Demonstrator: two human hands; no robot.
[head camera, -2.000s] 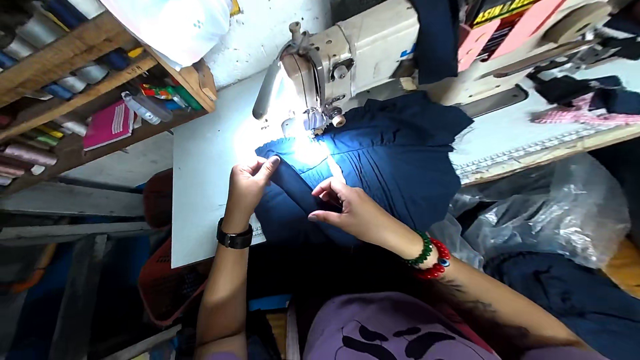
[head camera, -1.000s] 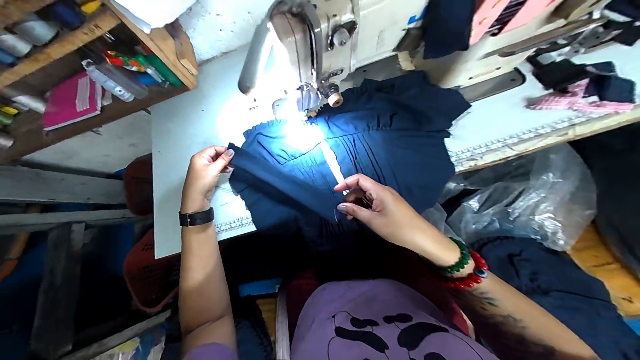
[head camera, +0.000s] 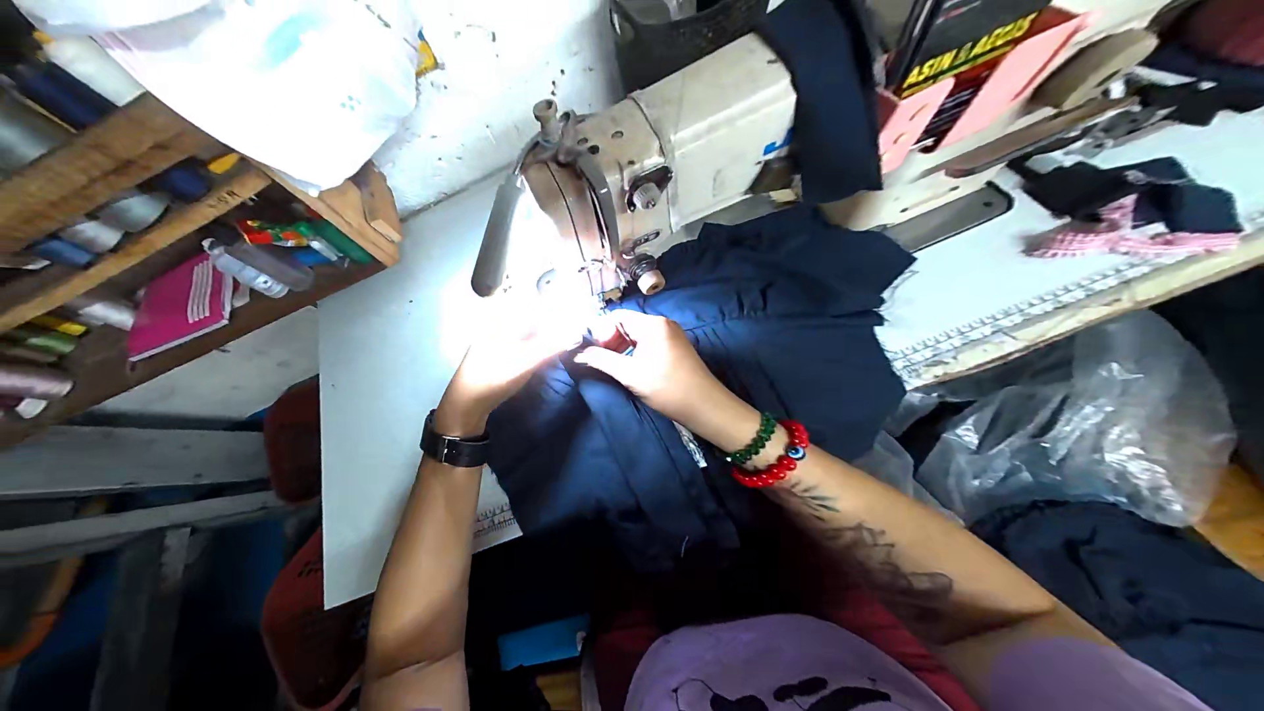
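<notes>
An industrial sewing machine (head camera: 632, 168) stands on the white table, its bright lamp glaring around the needle. Navy blue fabric (head camera: 790, 346) with pleats lies under the machine head and hangs over the front edge. Close to the needle, my left hand (head camera: 518, 360) is at the fabric's edge, its fingers washed out by the glare. My right hand (head camera: 647, 360) pinches the fabric just right of it, thumb and fingers together near the presser foot. The needle and presser foot are mostly hidden by glare and fingers.
A wooden shelf (head camera: 148, 237) with thread spools and a pink notebook (head camera: 183, 306) is at left. Pink and dark scraps (head camera: 1136, 212) lie on the table at right. Clear plastic bags (head camera: 1096, 425) and more navy fabric (head camera: 1126, 592) sit below.
Both hands have moved up to the needle area and come close together. A second ago they were apart, holding a folded part of the fabric stretched between them.
</notes>
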